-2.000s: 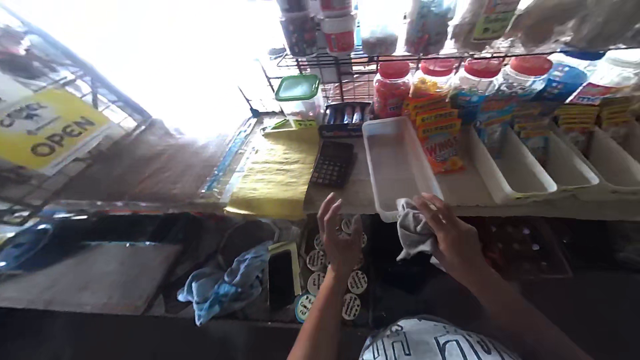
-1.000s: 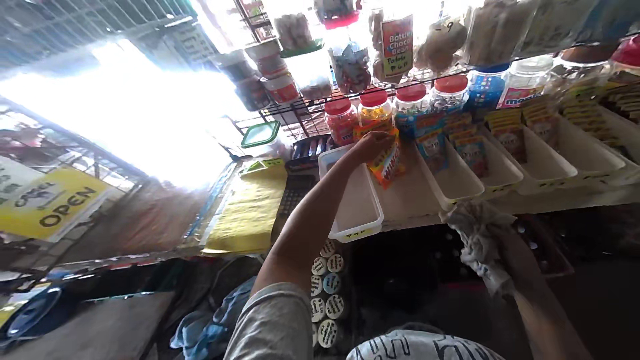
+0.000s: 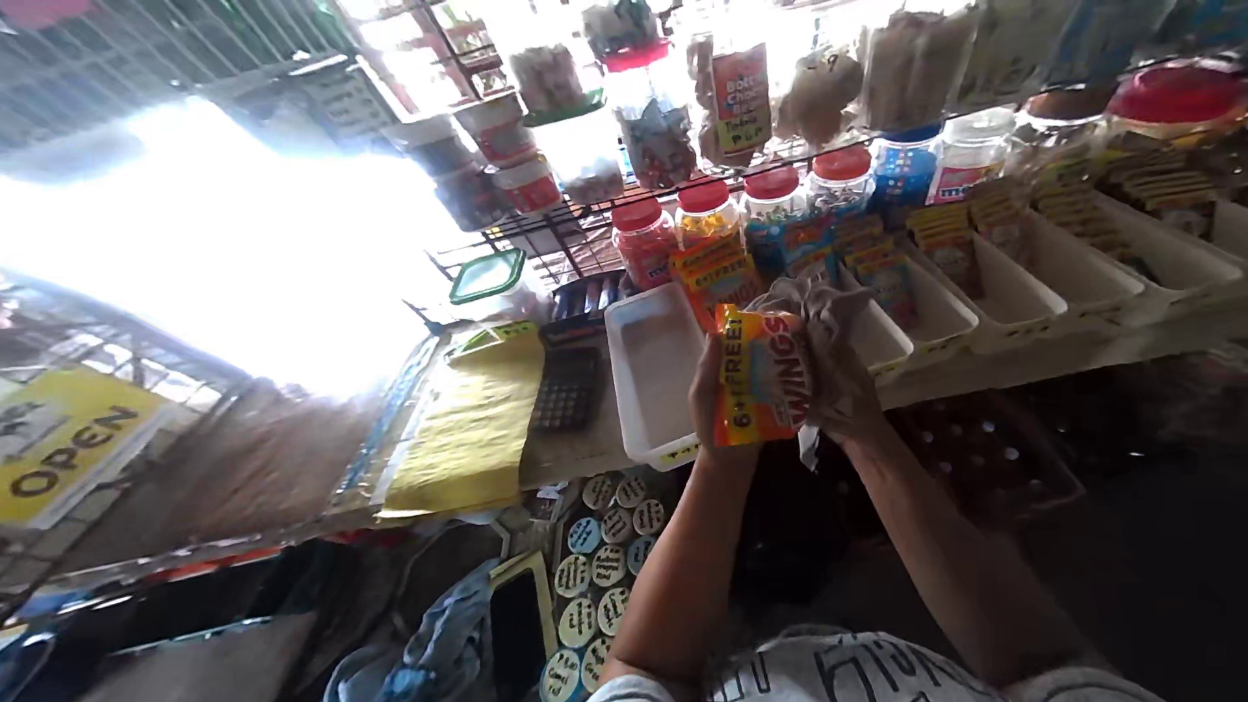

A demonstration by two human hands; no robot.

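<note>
An orange and yellow Wings sachet pack (image 3: 760, 375) is upright in front of me, with my left hand (image 3: 710, 405) closed on its left edge. My right hand (image 3: 846, 390) holds a crumpled grey cloth (image 3: 819, 312) against the pack's right side; some of its fingers are hidden by the cloth. Just left of the pack, a long white plastic bin (image 3: 634, 390) rests on the counter, nothing visible inside it. More orange packs (image 3: 717, 278) stand behind my hands, at the bin's far right side.
White bins (image 3: 1033, 302) of sachets line the counter to the right. Behind stand candy jars with red lids (image 3: 707, 219). A calculator (image 3: 567, 388), a yellow sheet (image 3: 468, 419) and a green-lidded container (image 3: 492, 283) lie left. Round labelled lids (image 3: 607, 565) sit below the counter edge.
My left hand, which was reaching to the orange packs behind the bin, has come back toward me with one pack. My right hand has brought the cloth up to it.
</note>
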